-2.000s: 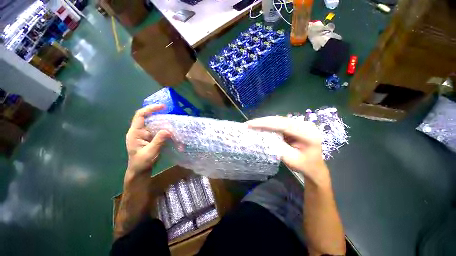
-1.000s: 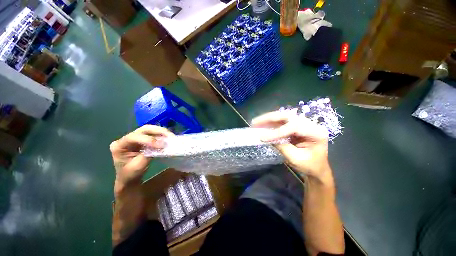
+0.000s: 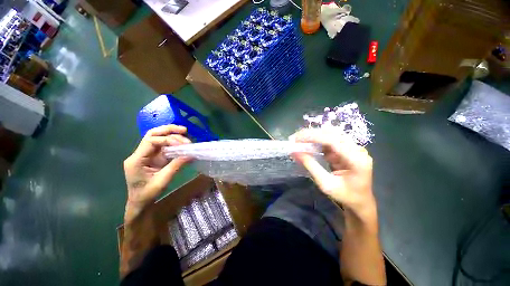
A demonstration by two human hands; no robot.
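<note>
A clear, silvery bubble wrap piece [image 3: 240, 159] is stretched level between my hands, its upper edge seen nearly edge-on and a see-through part hanging below. My left hand [image 3: 154, 162] pinches its left end between thumb and fingers. My right hand [image 3: 338, 162] pinches its right end. No blue shows through the wrap. The open packing carton [image 3: 226, 201] is below, with rows of silvery wrapped bundles [image 3: 201, 223] inside. The stack of blue circuit board panels [image 3: 257, 61] stands at the table edge beyond my hands.
A pile of small white-leaded parts [image 3: 349, 123] lies by my right hand. A blue stool [image 3: 168, 114] is on the floor at left. A brown box with a cut opening [image 3: 430, 56], a black pouch [image 3: 348, 44], a red object [image 3: 373, 52] and an orange bottle [image 3: 310, 17] are on the table.
The bubble wrap has tilted from showing its broad face to nearly edge-on. My left hand has moved a little left. The view has shifted, so the surroundings sit further left and up.
</note>
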